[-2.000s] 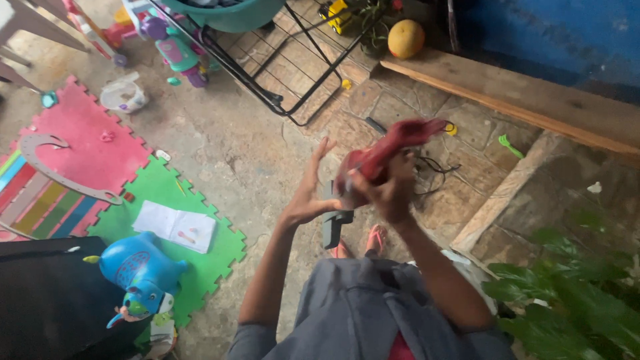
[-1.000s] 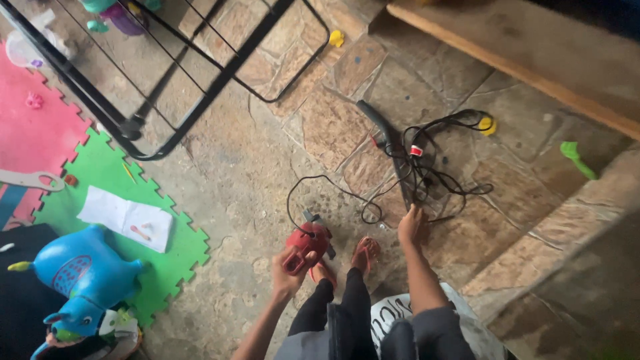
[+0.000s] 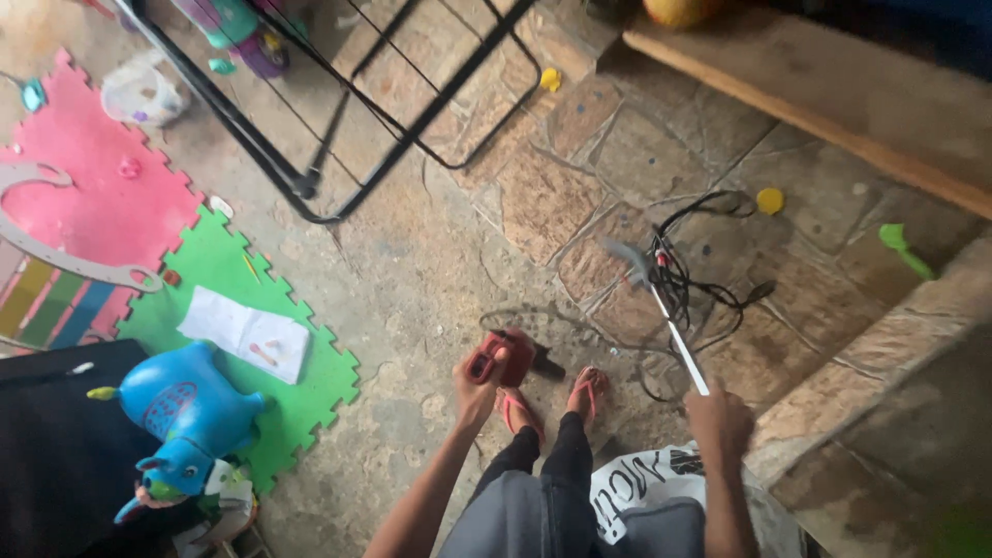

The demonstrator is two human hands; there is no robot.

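My left hand (image 3: 482, 387) grips the handle of a red corded tool (image 3: 518, 353), whose exact kind I cannot tell; a dark part points right from it, above my feet. My right hand (image 3: 719, 426) is closed around the lower end of a slim pale shaft (image 3: 685, 345). The shaft's curved grey head (image 3: 634, 262) is blurred and reaches up-left, over or beside a tangle of black cable (image 3: 682, 291) on the stone paving. A thin loop of cord runs between the red tool and the tangle. Pink flip-flops (image 3: 590, 387) are on my feet.
A black metal rack (image 3: 329, 213) stands at upper left. Left lie pink (image 3: 93, 170) and green foam mats (image 3: 225, 260), an open paper booklet (image 3: 287, 341) and a blue inflatable animal (image 3: 174, 395). A wooden plank (image 3: 814, 101) spans upper right; a printed white bag (image 3: 643, 484) is by my legs.
Two seconds ago both hands were close together at the red tool. A second ago my right hand was reaching down at the cable tangle; now it holds the pale shaft. My left hand keeps the red tool.
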